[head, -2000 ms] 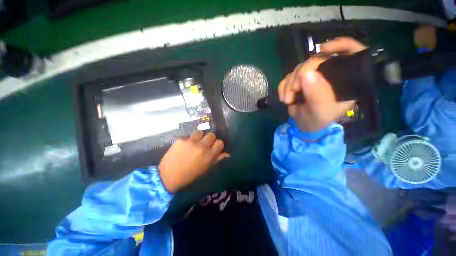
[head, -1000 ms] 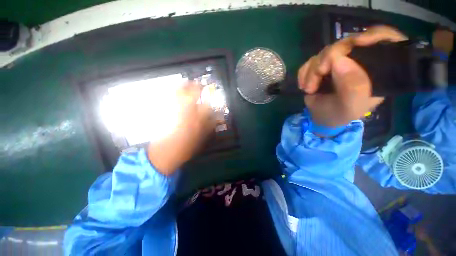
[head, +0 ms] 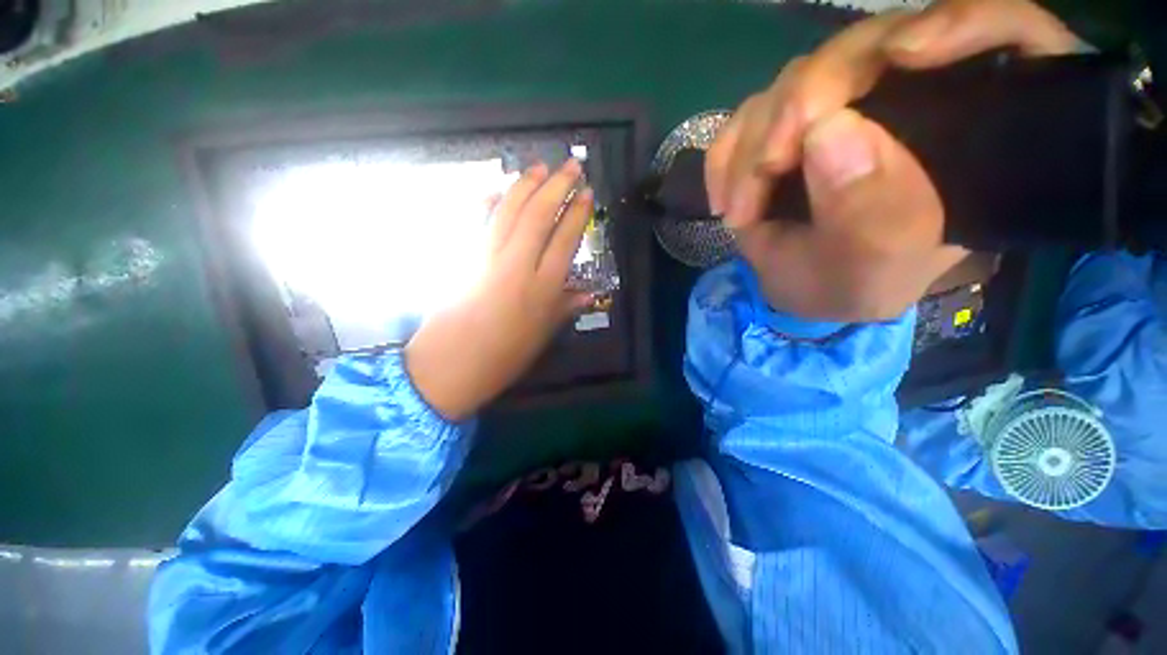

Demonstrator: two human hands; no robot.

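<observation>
An open flat device, likely a tablet [head: 371,243], lies in a black tray [head: 640,307] left of centre, mostly white with glare. My left hand [head: 512,275] lies over its right part, fingers spread, fingertips on or just above the circuit board [head: 591,269]; it holds nothing that I can see. My right hand [head: 845,192] is closed around a thick black electric screwdriver [head: 1011,147], held level. Its tip points left, between the screw dish and the board; contact is not clear. The round silver screw dish [head: 691,239] is partly hidden behind the screwdriver and my right hand.
The tray lies on a green worktop [head: 90,371]. A second tray with a device [head: 953,314] is at the right, partly behind my right hand. A pale mint fan [head: 1053,458] and another person's blue sleeve [head: 1107,333] are at the right. A white rail [head: 141,26] runs at the top left.
My left hand has moved from the tray's front edge up onto the board. The screwdriver tip has moved left from the dish toward the board. The view has shifted and glare covers the device.
</observation>
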